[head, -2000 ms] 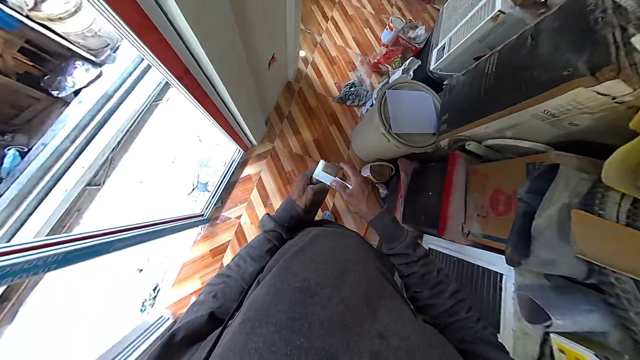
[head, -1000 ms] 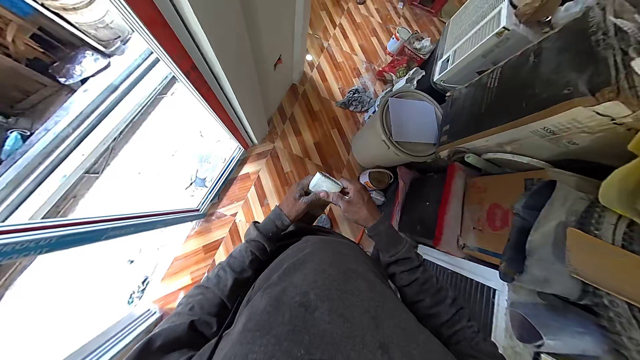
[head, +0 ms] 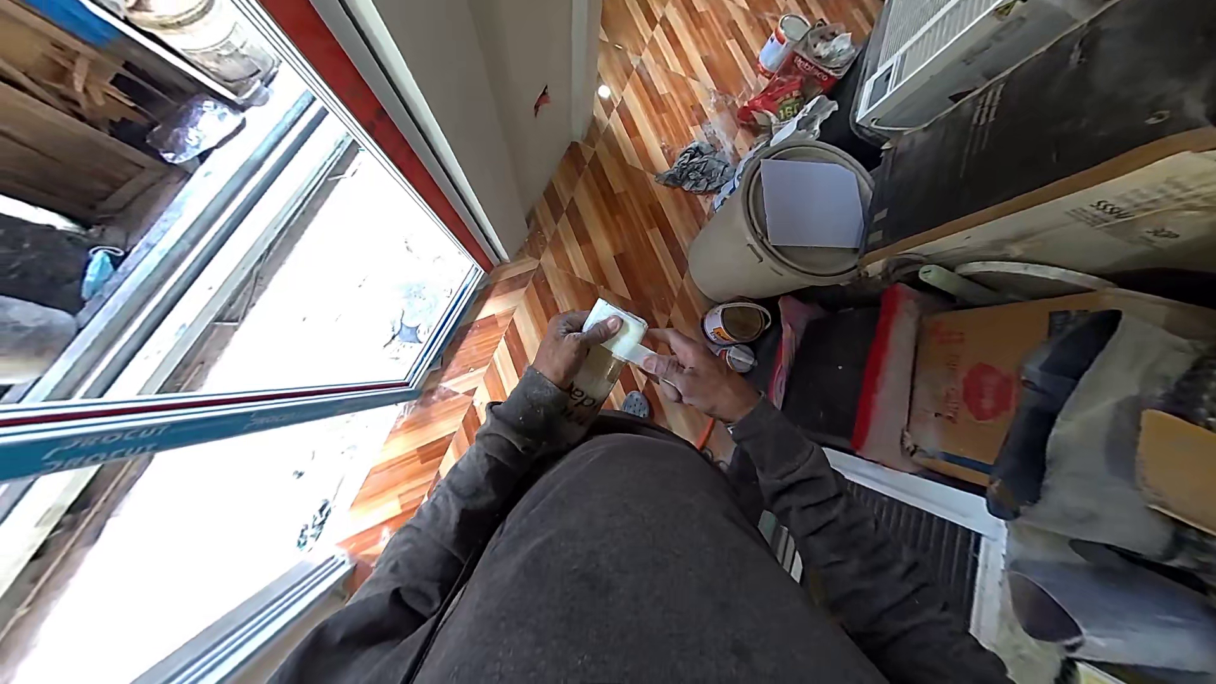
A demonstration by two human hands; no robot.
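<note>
In front of my waist, my left hand grips a small white block-like piece, its thumb lying across the top. A translucent tan bag or wrap with dark lettering hangs below it, against my left wrist. My right hand pinches a white strip or flap at the right side of the white piece, its index finger stretched toward it. Whether the strip is part of the same piece, I cannot tell. Both hands are over the wood-patterned floor.
A glazed door frame with blue tape stands at left. To the right are a large bucket with white paper on its lid, an open can, cardboard boxes and an air conditioner unit. Crumpled plastic lies beyond.
The translucent bag or wrap now shows below the white piece, by my left wrist. My right index finger is now stretched out, and a white strip shows between my hands.
</note>
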